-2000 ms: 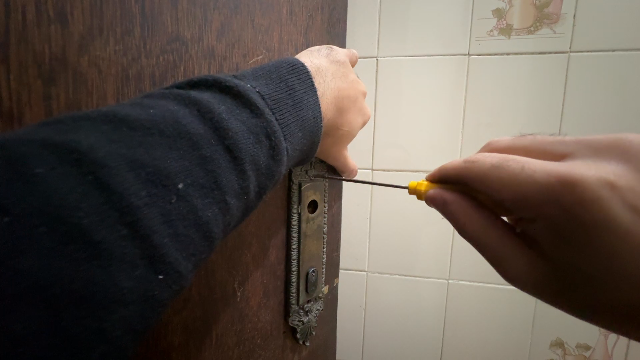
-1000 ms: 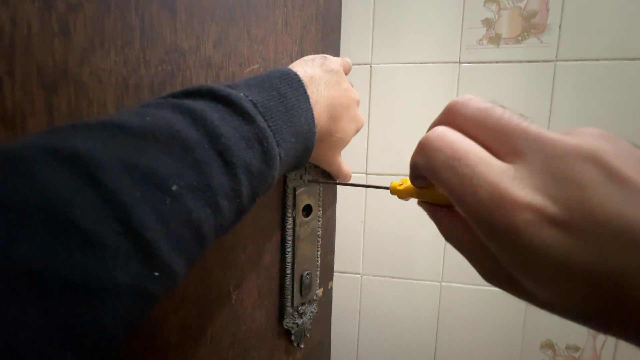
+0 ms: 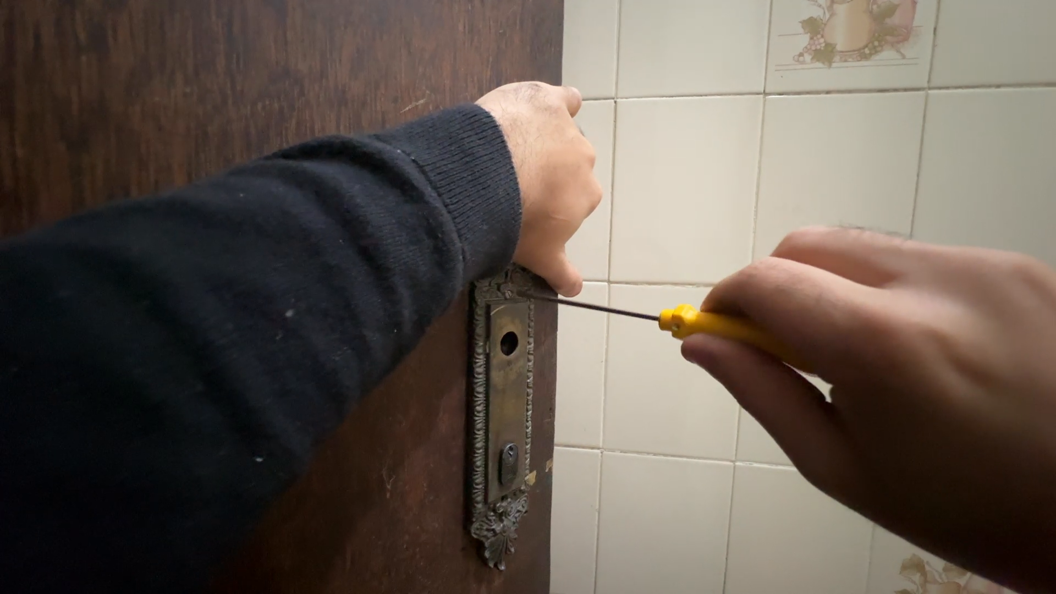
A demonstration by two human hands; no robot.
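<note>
My right hand (image 3: 891, 346) grips the yellow handle of a screwdriver (image 3: 610, 310), whose thin dark shaft points left. Its tip meets the top of an ornate metal door lock plate (image 3: 505, 396), close to the thumb of my left hand (image 3: 551, 181). That left hand rests over the door's edge just above the plate, its fingers partly hidden behind the edge. The plate stands upright on a dark wooden door (image 3: 396, 495), with a round hole in its upper part and a small oval keyhole cover lower down.
Beyond the door edge stands a wall of cream tiles (image 3: 685, 190), some with a painted plant pattern. My dark sleeve (image 3: 272, 272) crosses the left half of the view and covers much of the door.
My right hand's grip on the yellow handle has shifted, with the fingers in a different pose from a second ago. The left hand stays at the door edge.
</note>
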